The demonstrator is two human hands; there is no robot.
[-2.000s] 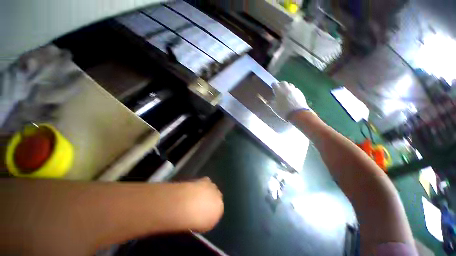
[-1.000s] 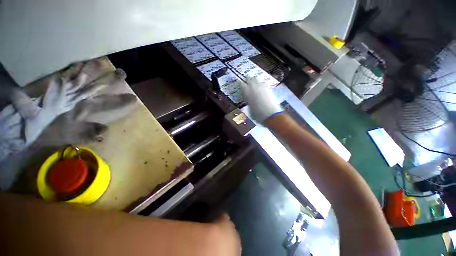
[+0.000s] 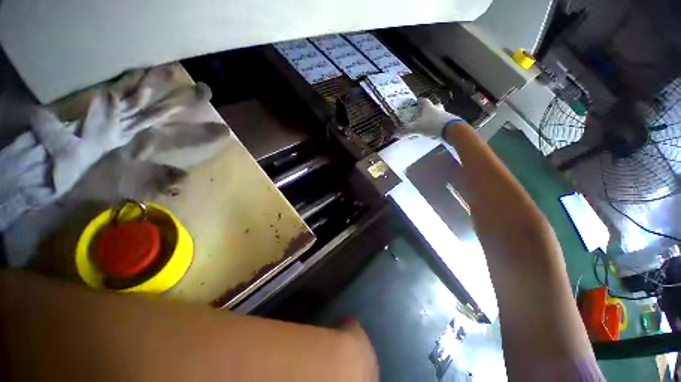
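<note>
My right hand point(image 3: 429, 121), in a white glove with a blue cuff edge, holds the near end of white circuit board panels point(image 3: 393, 95) over the mesh conveyor point(image 3: 367, 128). The held panels look overlapped and slightly fanned. Three more panels point(image 3: 337, 54) lie side by side on the conveyor under the white hood. The silver-bordered framed plate point(image 3: 427, 237) lies at the conveyor's near end. My left forearm crosses the lower left. My left hand point(image 3: 357, 351) is blurred and partly cut off at the bottom edge, and its fingers cannot be made out.
A red button in a yellow ring point(image 3: 133, 249) and crumpled gloves point(image 3: 78, 149) are on the left ledge. Metal rollers point(image 3: 300, 170) lie beside the conveyor. Shiny bits point(image 3: 450, 345) lie below the framed plate. An orange-red holder point(image 3: 599, 313), a white sheet point(image 3: 585, 221) and a fan point(image 3: 635, 134) are at right.
My right hand has gathered the two nearer panels, which lay apart on the conveyor, into one overlapped group. Bare mesh now shows around them. The view has shifted slightly.
</note>
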